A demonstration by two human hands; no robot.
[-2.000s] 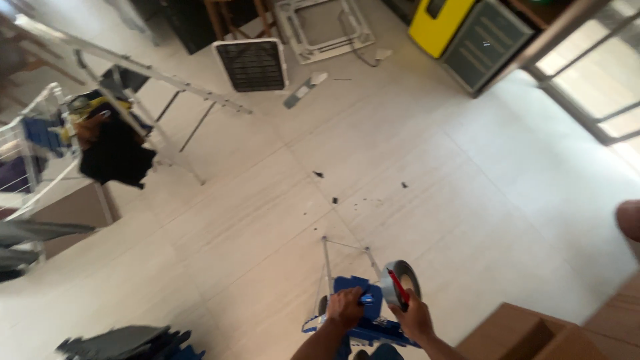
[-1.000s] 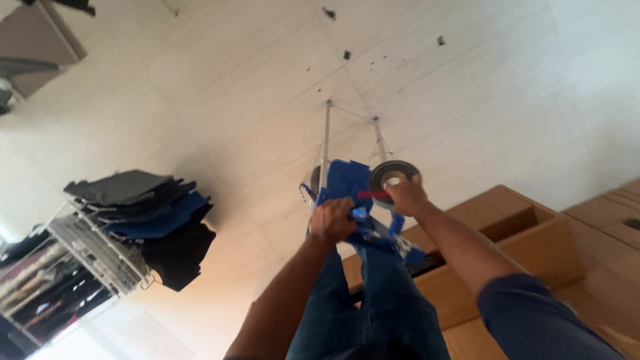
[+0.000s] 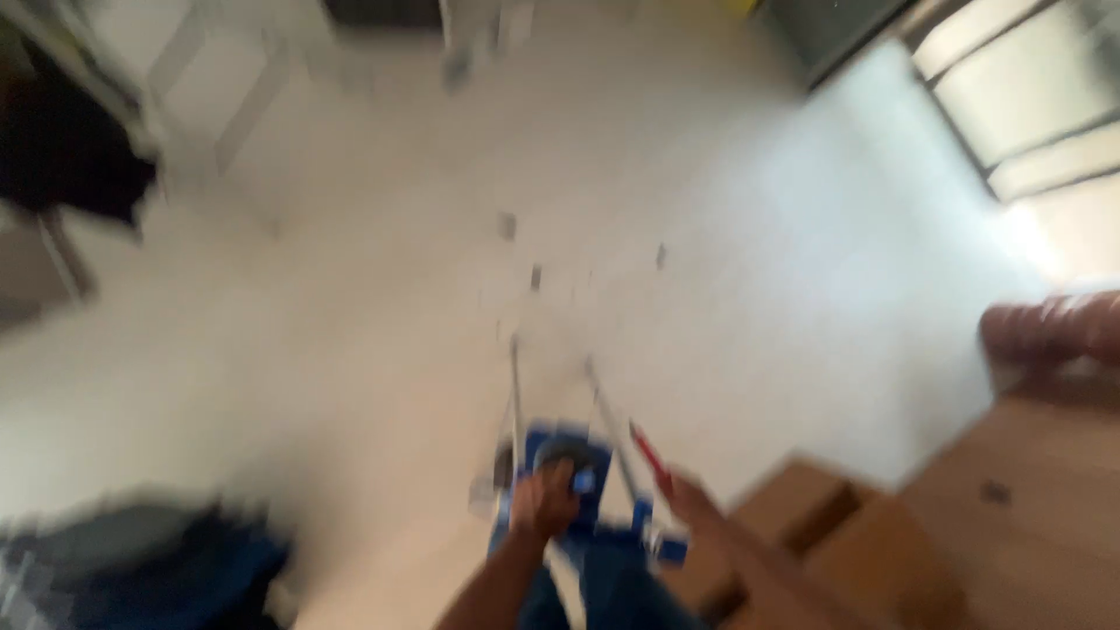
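Motion blurs the view. At the bottom centre stands a blue piece of equipment (image 3: 591, 512) with two thin metal legs (image 3: 516, 385) reaching out over the floor. My left hand (image 3: 544, 500) is over its blue part, its fingers on a dark round roll of tape (image 3: 562, 450). To the right, my right hand (image 3: 687, 494) is closed round a slim red tool (image 3: 648, 451) that points up and left, apart from the roll; its exact kind cannot be told. The equipment's lower part is partly hidden by my hands and legs.
Wooden boxes or drawers (image 3: 792, 494) stand at the lower right, beside a wooden surface (image 3: 1024, 464) and a reddish-brown rounded object (image 3: 1050, 331). Dark clothes (image 3: 149, 560) are at the lower left. Small dark pieces (image 3: 535, 277) lie on the pale floor. A framed glazed panel (image 3: 1024, 96) is at the upper right.
The roll of tape, in my right hand in both earlier frames, is now at my left hand over the blue part. My right hand keeps the red tool. The view has swung back up.
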